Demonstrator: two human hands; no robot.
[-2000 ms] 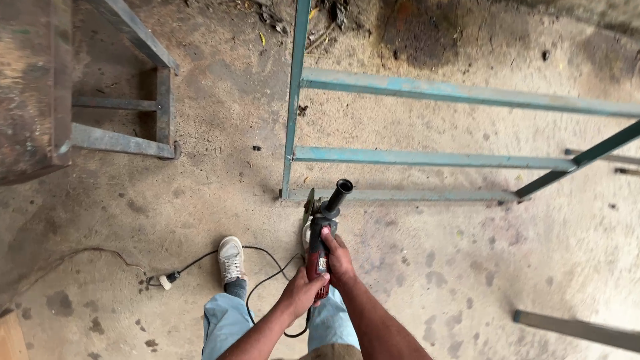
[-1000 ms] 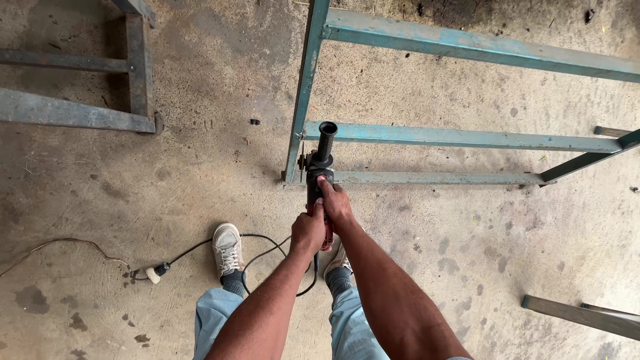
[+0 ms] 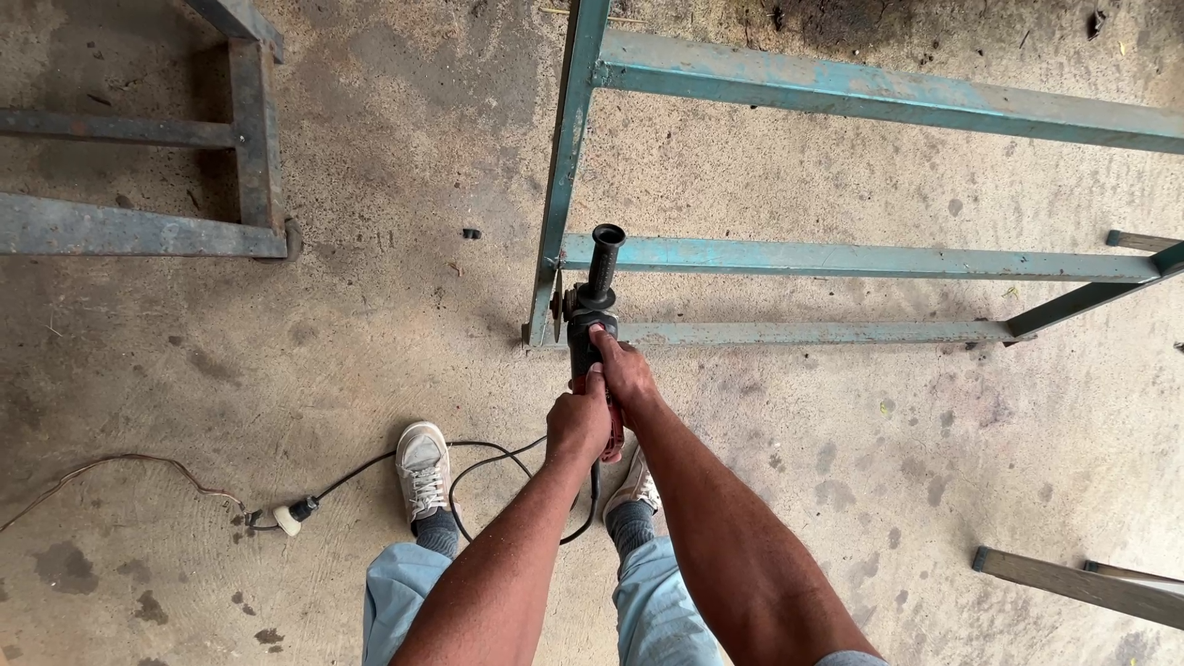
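Note:
Both hands hold a red and black angle grinder [image 3: 585, 344]. My left hand [image 3: 578, 425] wraps its red rear body, and my right hand [image 3: 627, 372] grips just ahead, near the black gear head. The black side handle [image 3: 604, 264] points up and away from me. On the grinder's left side the thin disc [image 3: 557, 305] is seen edge-on, beside the upright of a teal-painted metal frame [image 3: 562, 176], close to its lower corner. Whether the disc touches the metal I cannot tell. A black power cord [image 3: 595, 490] hangs from the grinder's rear and loops on the floor.
A plug joined to a white connector [image 3: 289, 520] lies on the concrete left of my shoe [image 3: 424, 472], with a thin brown wire [image 3: 139, 457] running left. A grey metal stand [image 3: 257, 139] is at upper left. Metal bars [image 3: 1073, 578] lie at lower right.
Since two seconds ago the grinder has moved in to the lower left corner of the teal frame, with both hands still on it. The view has come nearer the floor.

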